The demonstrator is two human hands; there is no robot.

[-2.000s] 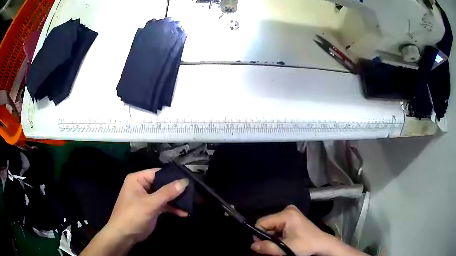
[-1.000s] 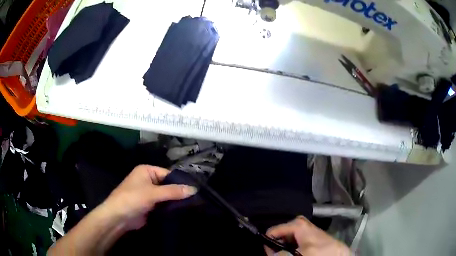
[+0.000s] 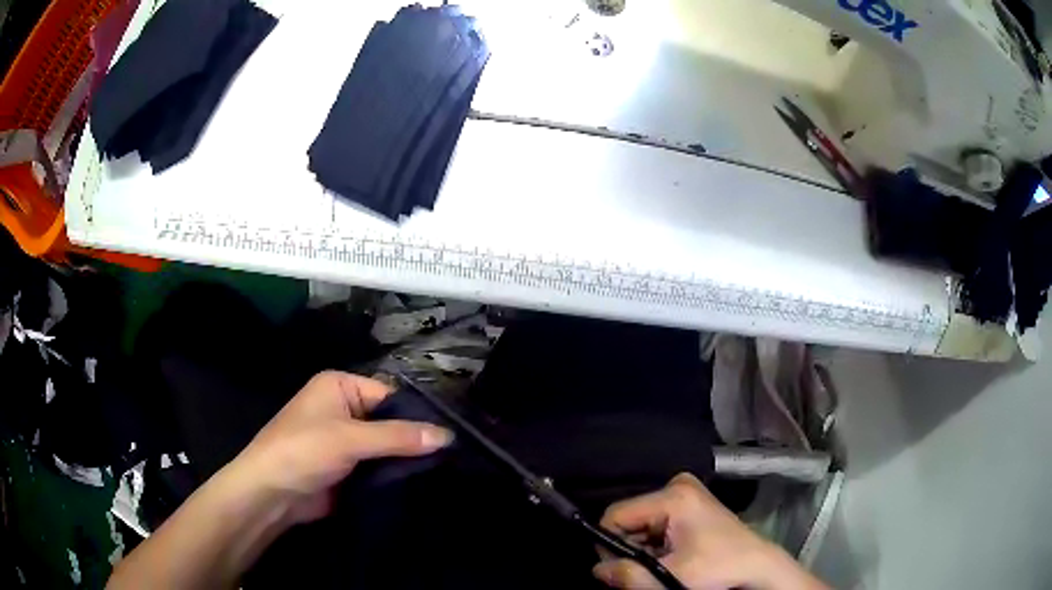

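Note:
My left hand [image 3: 335, 444] holds a small navy-black cut piece [image 3: 410, 413] between thumb and fingers, below the table edge. My right hand [image 3: 669, 536] is in the handles of long black fabric shears [image 3: 540, 486]. The shears point up and left, with the blades along the right side of the cut piece. Whether the blades touch the cloth is hard to tell against the dark lap. Two stacks of dark cut pieces lie on the table: a fanned one [image 3: 398, 110] and another at the far left [image 3: 173, 81].
The white table [image 3: 600, 207] has a printed ruler along its front edge. Red and dark thread snips [image 3: 821, 144] lie beside a black smartphone [image 3: 917, 219] at right. An orange basket [image 3: 46, 87] stands at left. The white sewing machine [image 3: 923, 69] is at upper right.
The view has tilted and shifted, so the table sits at a slant. My left hand keeps hold of the cloth, and my right hand keeps hold of the shears.

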